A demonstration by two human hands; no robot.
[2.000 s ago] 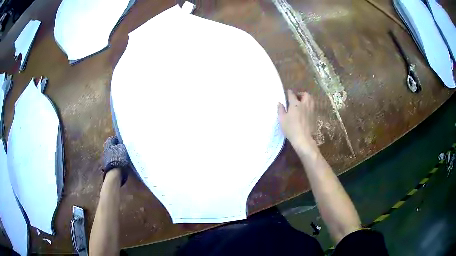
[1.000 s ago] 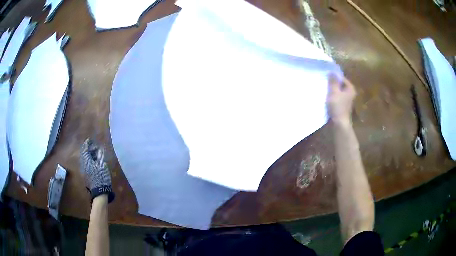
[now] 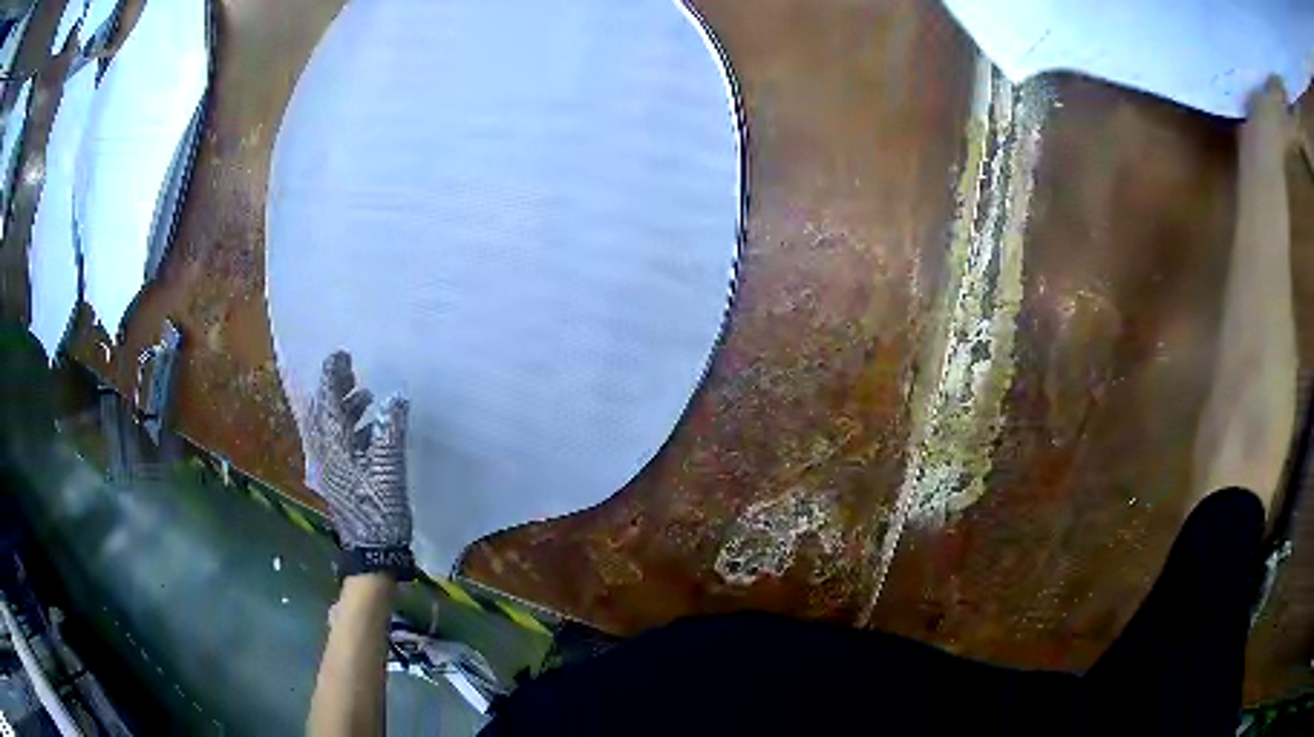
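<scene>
A large rounded stack of pale grey-blue fabric plies [image 3: 504, 231] lies left of centre, its striped cloth uncovered and its top cut off by the picture's edge. My left hand [image 3: 363, 461], in a grey mesh glove with a dark wrist strap, rests with fingers spread on the stack's lower left part. A white paper marker sheet [image 3: 1153, 51] is at the top right, partly out of the picture. My right hand [image 3: 1274, 108], bare, is at that sheet's lower edge near the picture's right rim. It is small and blurred, so its grip is unclear.
Narrow cut stacks with white tops [image 3: 144, 144] lie at the far left. A silver metal clamp or weight [image 3: 159, 377] lies by the left table edge. The brown table [image 3: 836, 288] has a worn pale strip across it. Green floor and yellow-black tape show below left.
The white sheet has come off the stack and moved far right with my right hand, uncovering the cloth. My left hand has moved from the stack's side onto it. The view has turned.
</scene>
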